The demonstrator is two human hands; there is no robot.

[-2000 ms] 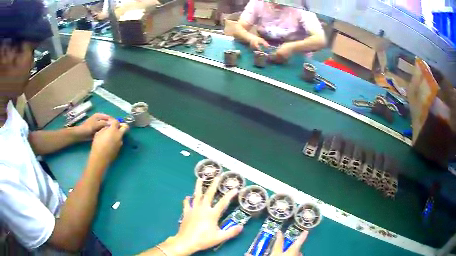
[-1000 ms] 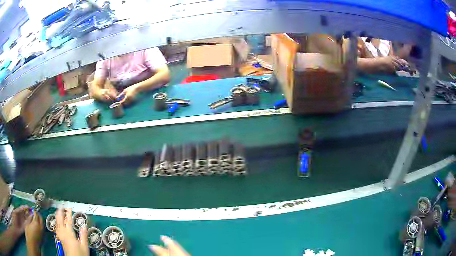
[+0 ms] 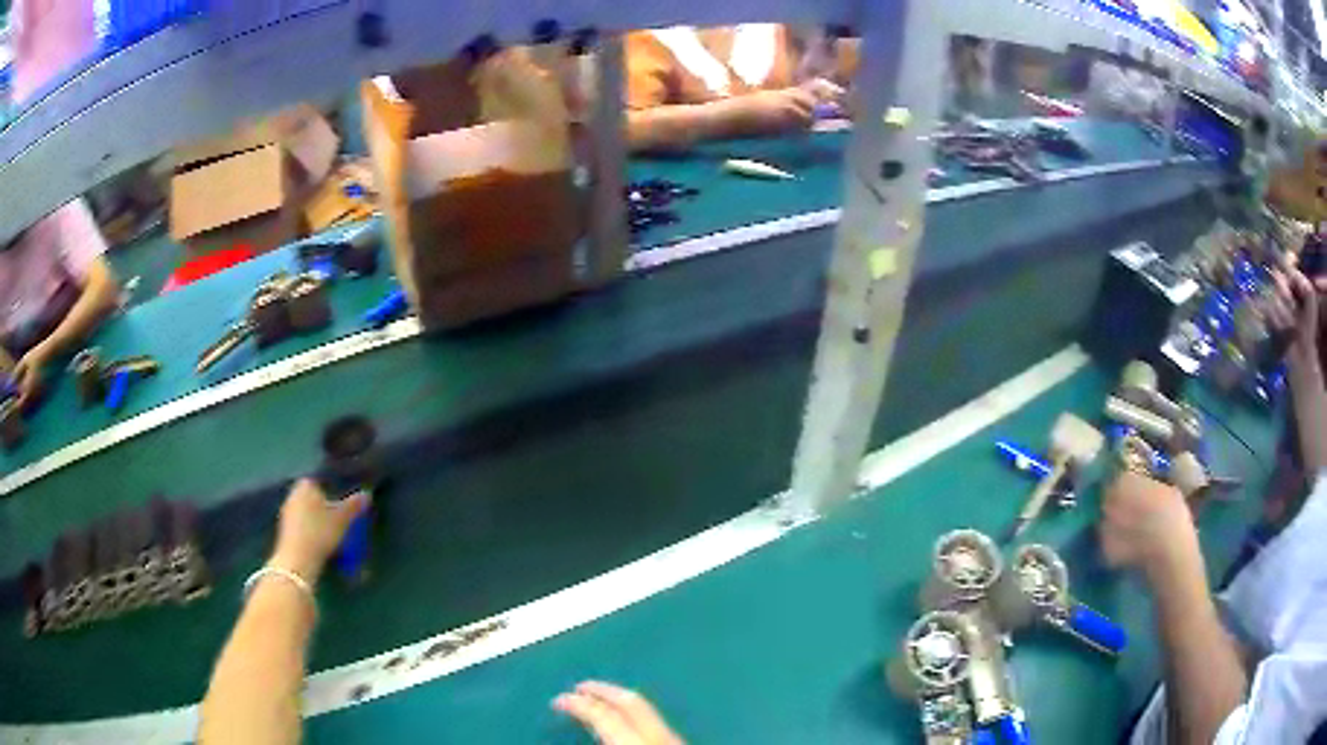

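A half-assembled handheld fan unit (image 3: 349,443) with a dark round head and a blue battery (image 3: 354,546) is on the dark green conveyor belt. My left hand (image 3: 316,527), with a band at the wrist, reaches over the belt and has its fingers closed around the unit's middle, below the head. Whether the unit is lifted cannot be told. My right hand (image 3: 619,713) is at the bottom edge, partly cut off, fingers apart and empty over the green bench.
Empty handle shells (image 3: 120,568) lie in a row on the belt at left. A metal post (image 3: 862,291) stands at the bench's pale edge strip (image 3: 582,619). Several fan units (image 3: 939,648) lie at right near another worker's hand (image 3: 1142,517). A cardboard box (image 3: 488,218) stands across the belt.
The view has swung right. My left hand has left the fan units on the bench and reached out to the unit on the belt. My right hand stays low over the bench.
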